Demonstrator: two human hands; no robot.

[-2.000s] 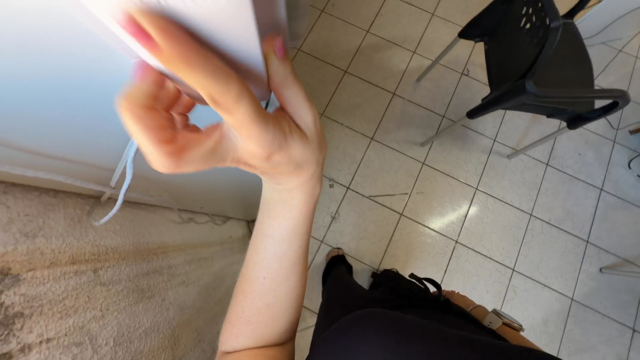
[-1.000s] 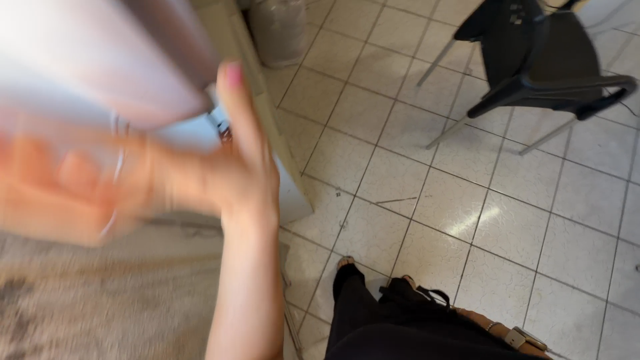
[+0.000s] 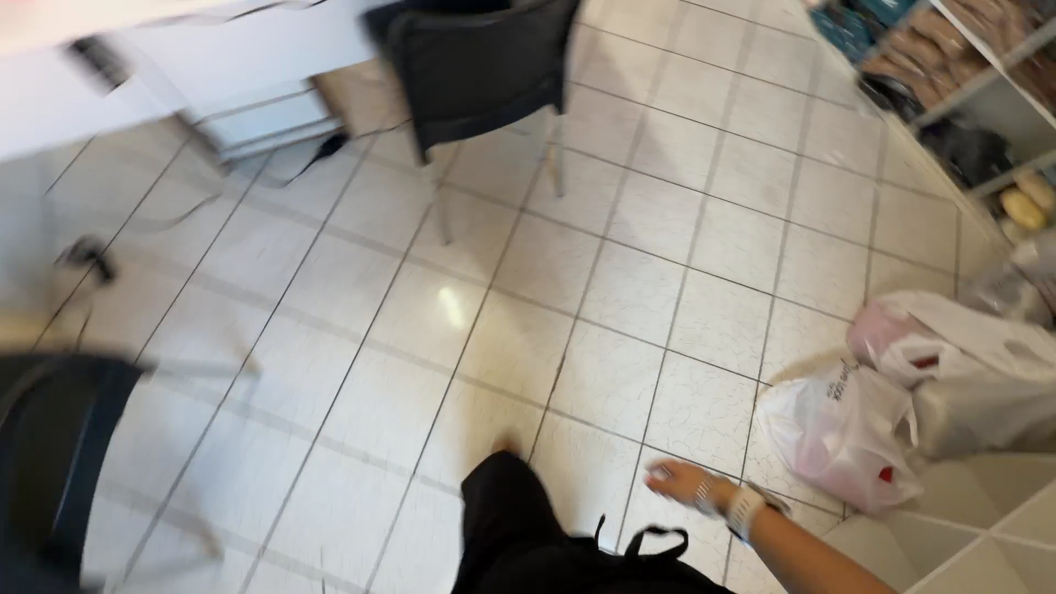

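My right hand (image 3: 678, 482) hangs low beside my black trousers (image 3: 520, 528), at the lower right of the middle. It has a ring and a bracelet, and a watch with a pale strap (image 3: 745, 511) sits on the wrist. No object shows in this hand; its fingers are blurred, and how far they are closed is unclear. White plastic bags (image 3: 837, 437) with pinkish contents lie on the tiled floor to its right. My left hand is out of view.
A black chair (image 3: 487, 66) stands by a white desk (image 3: 247, 62) at the upper left. Another dark chair (image 3: 62, 462) is at the lower left. Cables (image 3: 318, 157) trail on the floor. Shelves (image 3: 965, 99) with wrapped goods line the upper right; white cubby compartments (image 3: 982, 528) are at the lower right.
My left hand, earlier raised at a white object at the upper left, has left the view. The view has swung to the right, bringing in the shelves and plastic bags.
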